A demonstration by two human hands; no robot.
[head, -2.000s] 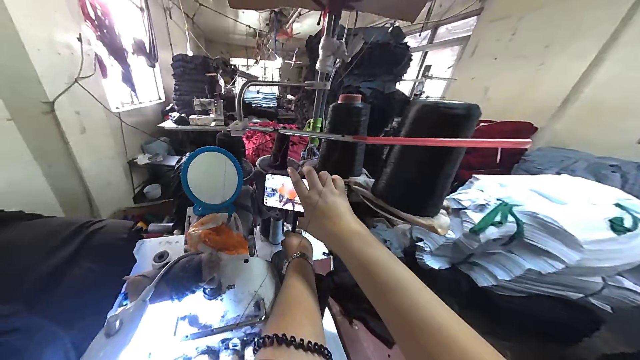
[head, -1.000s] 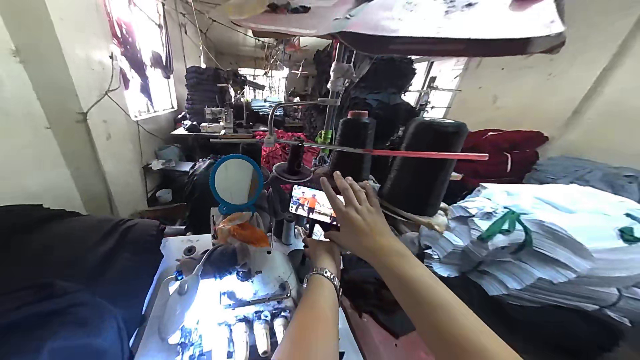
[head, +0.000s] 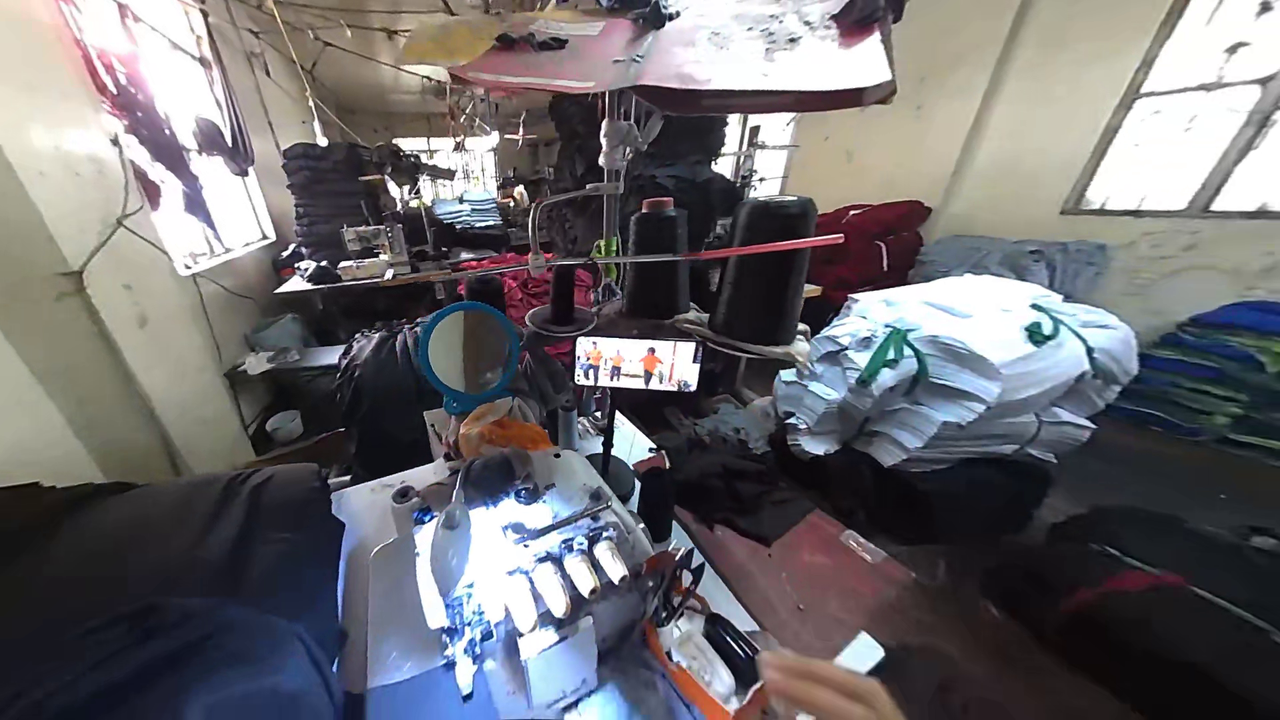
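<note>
My right hand point(head: 825, 688) shows only in part at the bottom edge, blurred, beside an orange-edged container point(head: 685, 680) with a black object and a white one in it. A small white object point(head: 859, 653) lies or is held just above the fingers; which one I cannot tell. My left hand is out of view. A smartphone point(head: 638, 363) with a lit screen stands sideways on a thin black stand. Left of it are a round blue-framed mirror point(head: 469, 354) and an orange cloth or bag point(head: 505, 430). In front sits a brightly lit overlock sewing machine point(head: 520, 560).
Black thread cones point(head: 765, 270) stand behind the phone under a metal rod with a red end. A tied bundle of white fabric pieces point(head: 960, 360) is on the right. Dark fabric point(head: 170, 580) fills the left. A red tabletop point(head: 800, 580) extends right of the machine.
Both hands were at the phone in the earlier frames. Now they are away from it, the right one low at the bottom edge, the left out of view. The phone stands on its stand.
</note>
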